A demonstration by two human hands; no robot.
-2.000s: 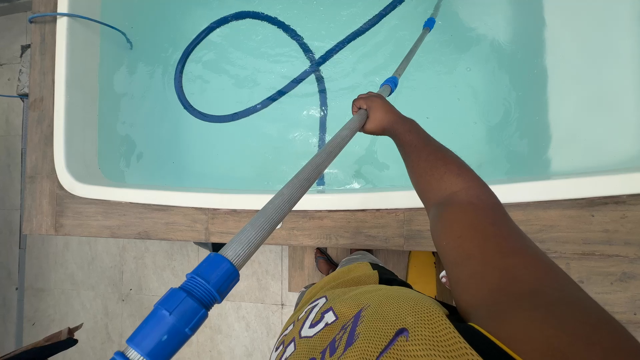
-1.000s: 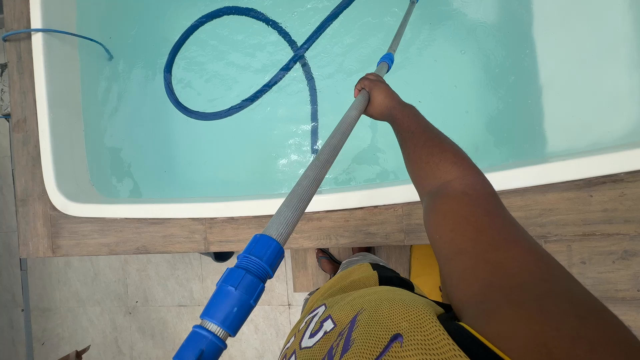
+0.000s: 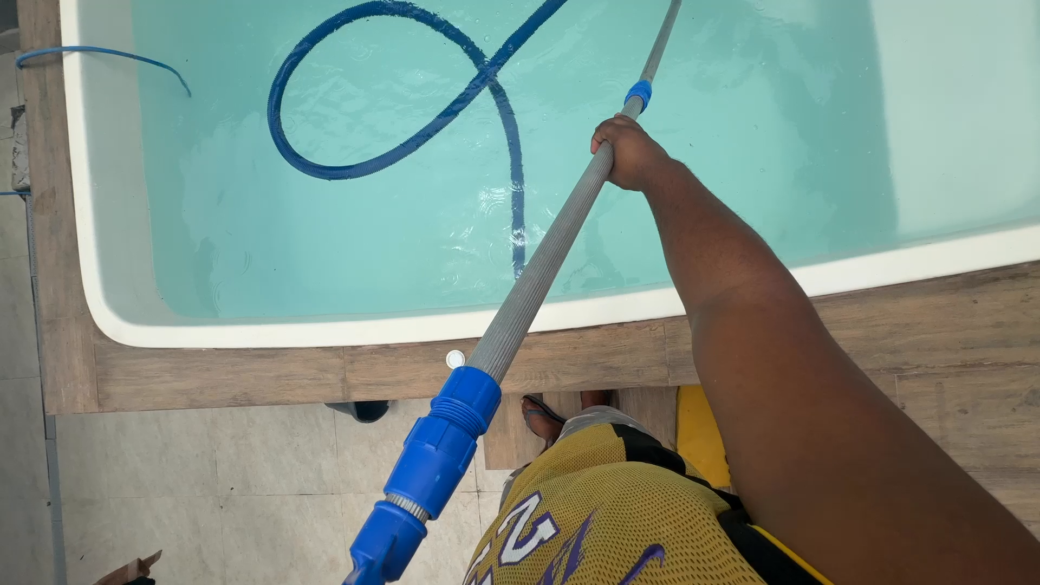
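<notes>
A grey ribbed telescopic pool pole [image 3: 552,252] with blue plastic collars runs from the lower left up over the water, its far end out of the frame. My right hand [image 3: 627,152] is closed around it just below the small blue collar [image 3: 639,95]. The large blue locking sleeve [image 3: 439,455] and the pole's near end lie at the lower left, over the tiled floor. My left hand is out of view. A blue corrugated hose [image 3: 333,172] lies looped in the pool water, left of the pole, and crosses over itself.
The white pool rim [image 3: 244,335] is bordered by wood-look edging [image 3: 219,374], with a small round white disc [image 3: 455,358] on it. A thin blue hose [image 3: 122,54] crosses the rim at left. Below are pale floor tiles [image 3: 276,455], a dark object [image 3: 363,410] and a yellow object [image 3: 703,439].
Over the two seconds the pole has become steeper, its near end shifting right. My right hand has kept its grip. The small white disc shows beside the sleeve now.
</notes>
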